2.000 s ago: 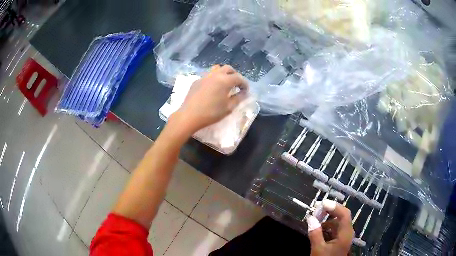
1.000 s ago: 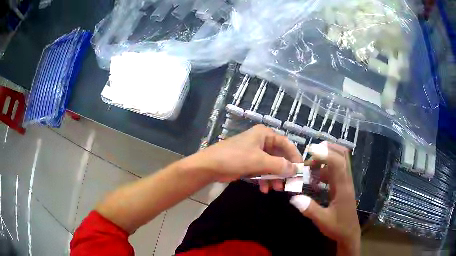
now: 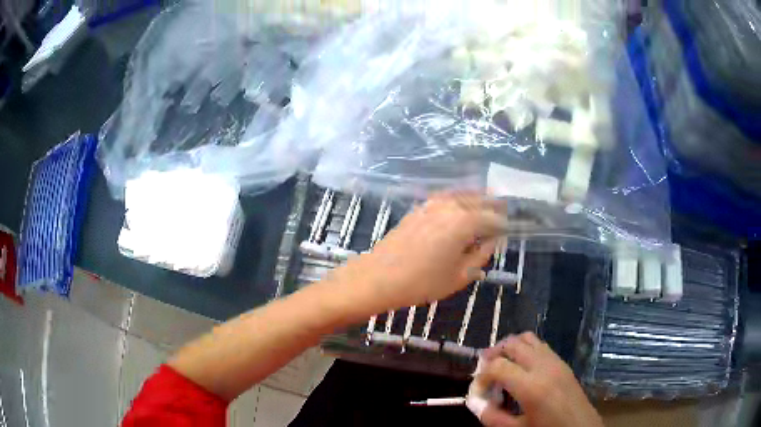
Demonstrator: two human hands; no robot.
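My right hand is at the lower right, in front of the near tray, with its fingers closed on a white stemmed part whose thin stem points left. My left hand reaches over the near tray, blurred, with its fingertips near the clear bag's front edge; I cannot tell whether it holds anything. Stemmed parts lie in rows in the tray, partly hidden under my left hand and forearm. A stack of thin white sheets lies left of the tray.
Clear bags with greyish pieces and cream pieces lie behind the tray. A second ribbed tray on the right bears white blocks. A blue grooved tray stands at the left edge. Blue-edged stacked trays rise at far right.
My left hand has left the sheet stack, met my right hand at the white part, then moved up over the tray. The view has shifted to the right.
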